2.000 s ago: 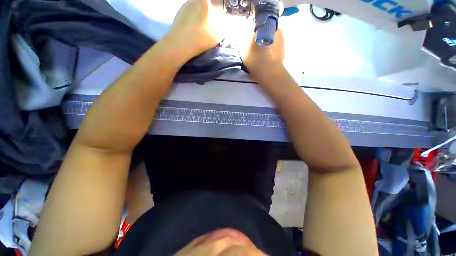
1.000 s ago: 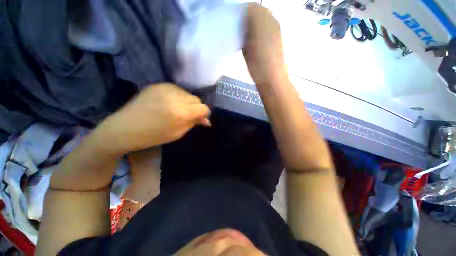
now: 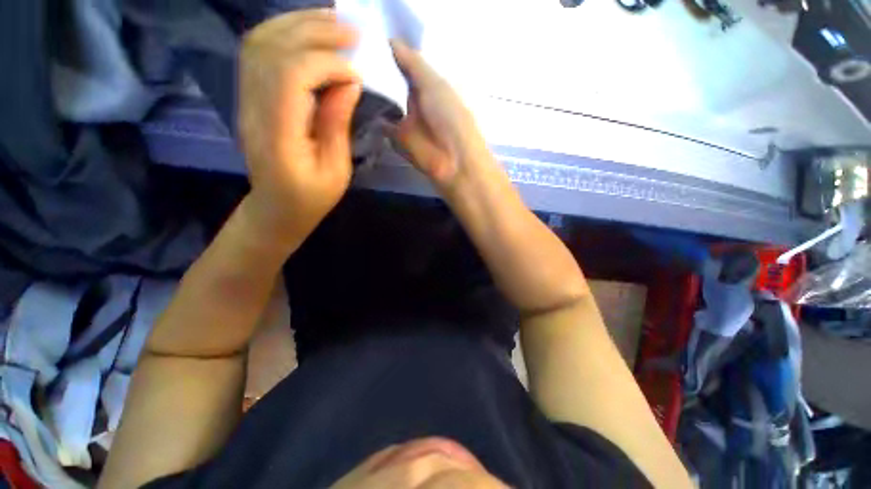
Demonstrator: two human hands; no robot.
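Note:
The dark grey fabric (image 3: 105, 201) is heaped at the left and hangs over the table edge. A light grey fabric panel (image 3: 377, 48) lies between my hands, overexposed at the top. A small dark bit of cloth (image 3: 374, 115) shows below it. My left hand (image 3: 296, 105) is on the left side of the panel with its fingers curled on the cloth. My right hand (image 3: 432, 124) is at the panel's right edge, its thumb and fingers apart around the dark bit. Blur and glare hide the exact grip of the right hand.
The white table (image 3: 592, 76) has a grey edge with a printed ruler (image 3: 611, 183). Machine parts (image 3: 840, 53) show at the upper right. A red basket with cloth pieces (image 3: 754, 382) stands below right. Light cloth pieces (image 3: 72, 353) lie below left. A clear plastic item (image 3: 836, 277) is at the right.
My left hand has moved up from the lap side onto the cloth. My right hand has moved left and down. The view has shifted, and the needle area is out of the picture.

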